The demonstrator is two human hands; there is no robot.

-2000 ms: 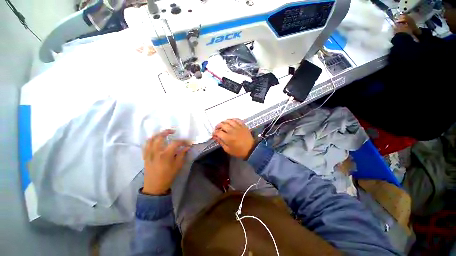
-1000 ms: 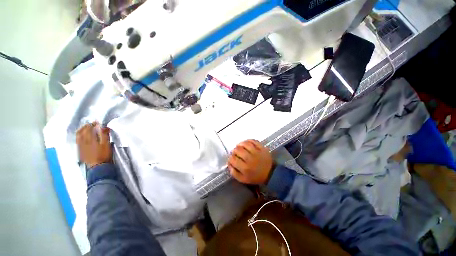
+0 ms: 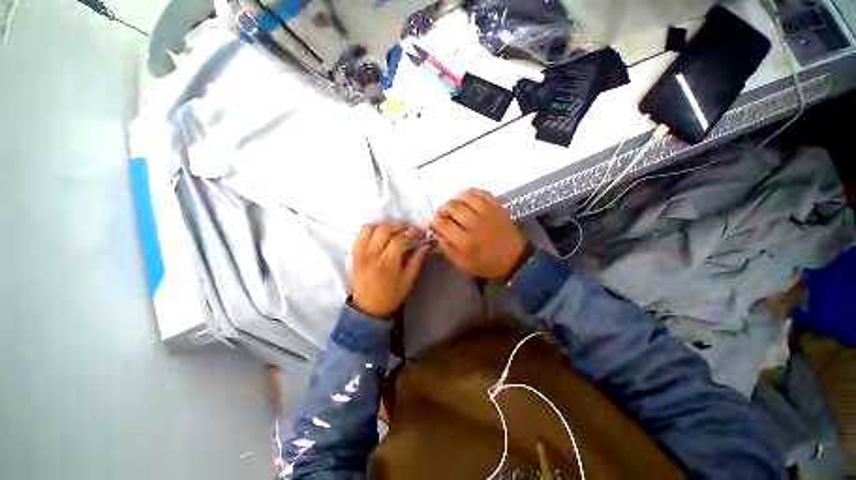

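A large light grey garment piece (image 3: 282,159) lies over the table left of the needle area and hangs over the front edge. My left hand (image 3: 383,267) and my right hand (image 3: 479,234) are close together at the table's front edge, fingertips nearly touching, pinching the cloth's edge between them. The exact fold under the fingers is hidden. The sewing machine's needle area (image 3: 357,75) is at the top, blurred; the cloth reaches up beside it.
Black labels (image 3: 568,94), a red and blue pen-like tool (image 3: 436,68), a crumpled plastic bag (image 3: 526,26) and a black phone (image 3: 706,75) with a cable lie right of the needle. Grey pieces (image 3: 723,244) are heaped below the table, right. A pale wall (image 3: 75,234) stands left.
My left hand has moved from the far left of the cloth to beside my right hand, and both now pinch the edge. The view has tilted downward, so the machine head is mostly out of frame.
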